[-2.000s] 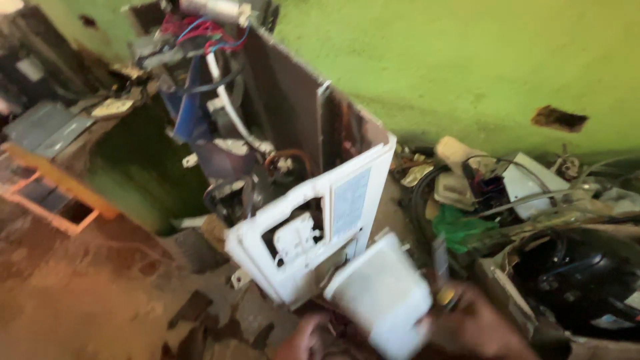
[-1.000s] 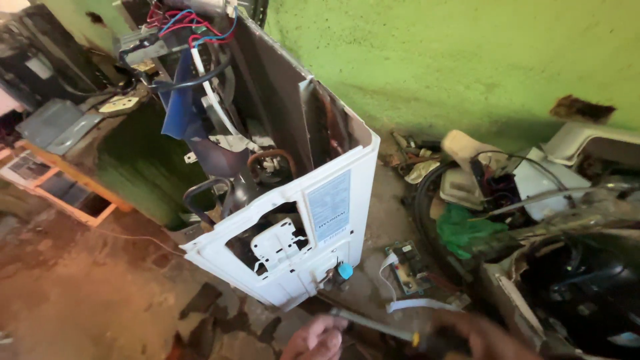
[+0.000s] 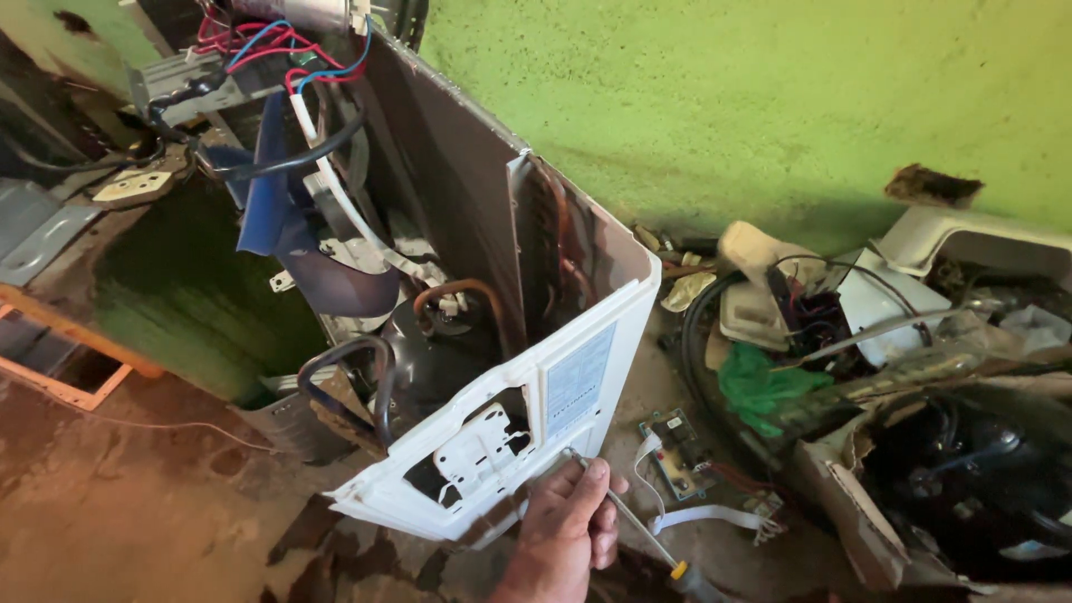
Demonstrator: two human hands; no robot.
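Note:
My left hand (image 3: 565,523) pinches the metal shaft of a screwdriver (image 3: 641,528) close to its tip. That tip is at the lower part of the white side panel (image 3: 615,394) of an opened air conditioner outdoor unit. The screwdriver's yellow-collared handle runs out of the bottom edge; my right hand is not visible. Inside the unit are a black compressor (image 3: 448,360), bent copper pipes (image 3: 469,289) and a blue plate (image 3: 268,188). A metal capacitor (image 3: 293,10) and red and blue wires (image 3: 327,74) sit above. A white bracket (image 3: 477,452) shows in the panel's opening.
A circuit board (image 3: 678,452) with a white ribbon cable lies on the floor right of the unit. Farther right are a green plastic bag (image 3: 762,385), a white plastic cover (image 3: 913,230), scrap parts and a cardboard box (image 3: 863,519). An orange frame (image 3: 92,360) stands left, beneath grey metal pieces.
The white plastic piece by my hands two seconds ago is gone from there, and a white cover now lies on the right-hand pile. My left hand and the screwdriver have come up to the panel.

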